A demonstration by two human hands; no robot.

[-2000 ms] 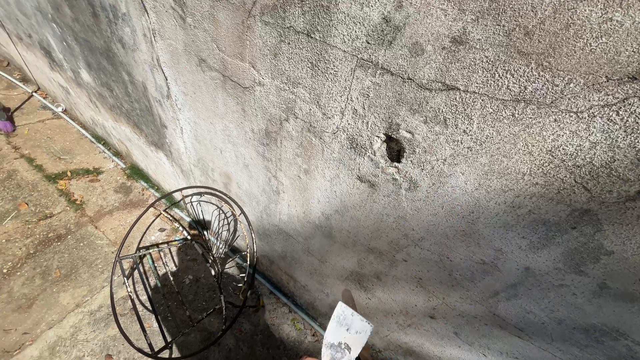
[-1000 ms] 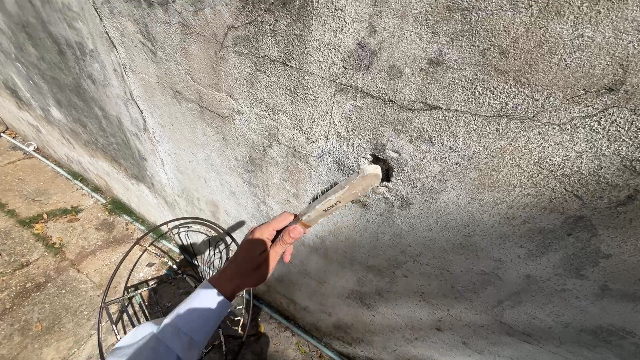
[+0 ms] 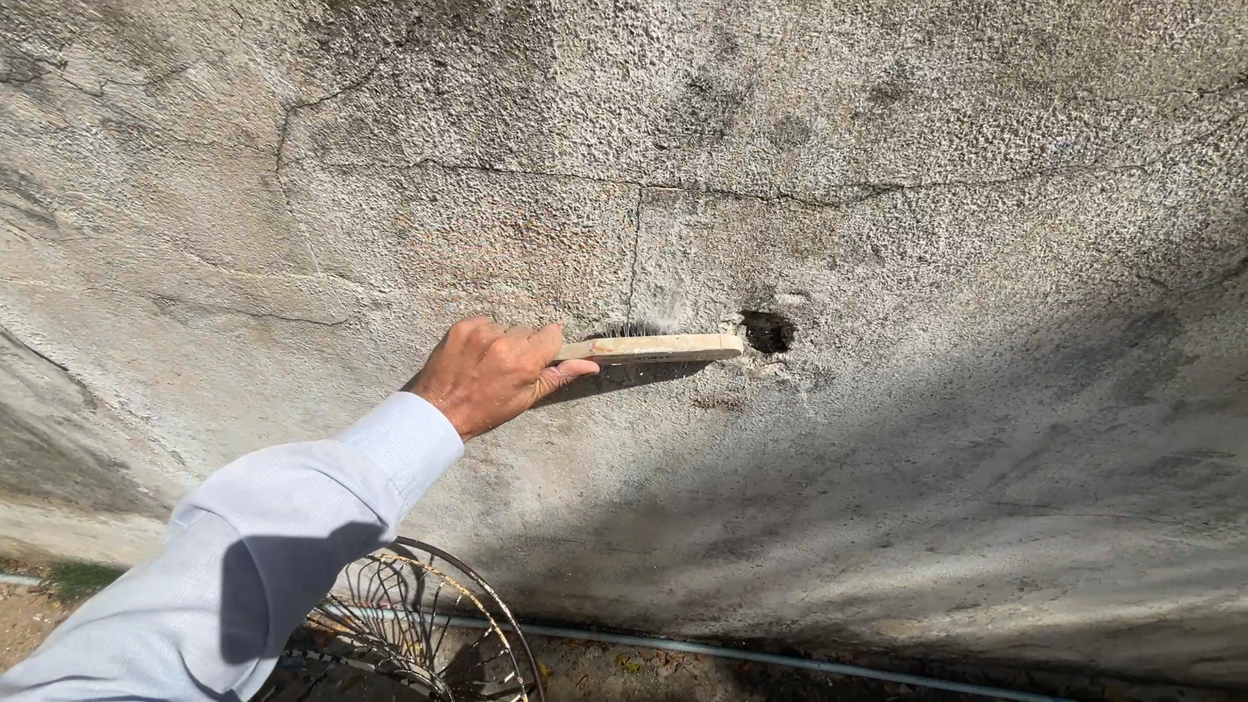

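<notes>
My left hand (image 3: 497, 370), in a pale blue long sleeve, is closed around the handle of a wooden wire brush (image 3: 668, 348). The brush lies roughly level, its dark bristles turned toward the rough plastered wall (image 3: 877, 468), with a little dust around them. Its far end is at the left edge of a small dark hole (image 3: 767, 331) in the plaster. Chipped, pale plaster surrounds the hole. My right hand is out of view.
Cracks run across the wall above the brush. Below my left arm stands a rusty round wire-frame stand (image 3: 468, 624), partly hidden by the sleeve. A thin pale pipe (image 3: 682, 645) runs along the foot of the wall, and grass (image 3: 83, 580) grows at the lower left.
My left hand and the brush came into view after the oldest frame. Since one second ago the brush has tilted from slanting to nearly level, left of the hole. The view has moved closer to the wall.
</notes>
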